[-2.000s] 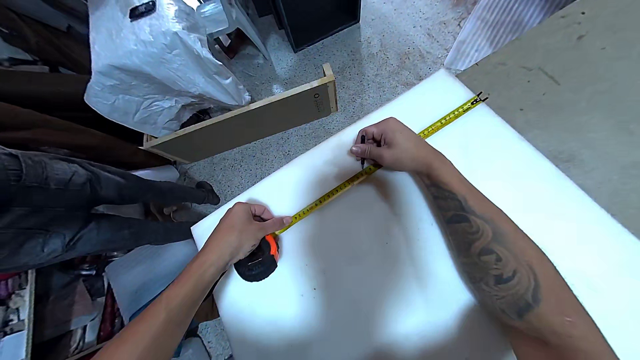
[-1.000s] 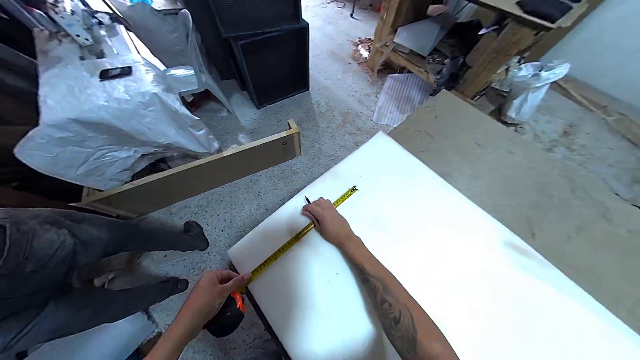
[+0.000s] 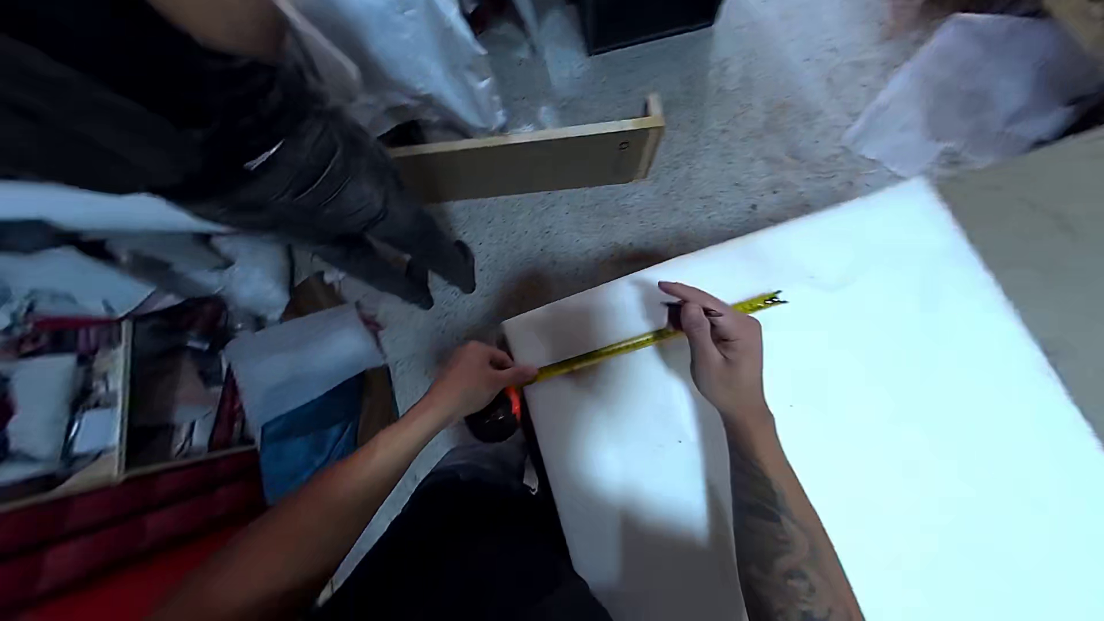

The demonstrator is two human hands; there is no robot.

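A yellow tape measure (image 3: 617, 348) lies extended across a white foam slab (image 3: 828, 448), its hooked end on the slab. My left hand (image 3: 479, 379) pinches the blade at the slab's left edge, and the black and orange case (image 3: 495, 419) hangs just below the fingers, beyond that edge. With my right hand (image 3: 724, 345) I hold a small dark marking tool, perhaps a pen (image 3: 677, 314), right at the blade. A few small dark marks dot the foam.
Another person (image 3: 345, 172) in dark trousers stands at upper left. Beyond the slab a wooden board frame (image 3: 535, 159) stands on the speckled floor. Fabric pieces (image 3: 302, 366) and crates lie at left. A grey-brown board (image 3: 1035, 233) adjoins the slab at right.
The tape case, over the foam two seconds ago, is now past its left edge. The other person has come closer to the wooden frame. The view has shifted.
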